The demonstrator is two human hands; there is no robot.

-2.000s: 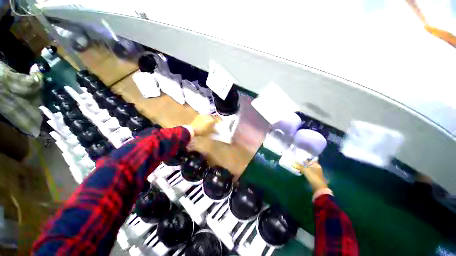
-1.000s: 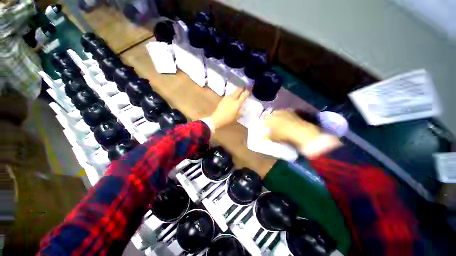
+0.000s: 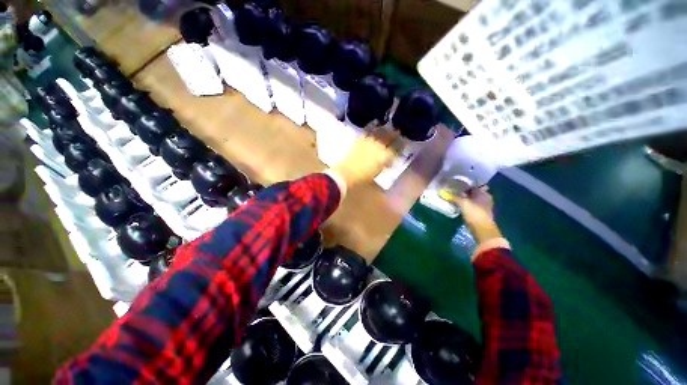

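My left hand reaches over the back row, its blurred fingers against a white block. A white unit with a glossy black ball stands just beyond the fingertips. My right hand pinches the near edge of a white unit with a pale round head, over the green mat. A small yellow bit shows at its fingertips. Several black-ball units on smooth white blocks stand behind my left hand. Slotted white units with black balls stand in front, partly under my left sleeve.
A large pale gridded sheet fills the upper right, close to the camera. Long double rows of black-ball units run to the far left. Brown board lies between the rows, with green mat at right. Cartons are behind.
My left hand has moved slightly right along the back row. My right hand has moved from beside it to the pale-headed unit at right. The gridded sheet has come into view.
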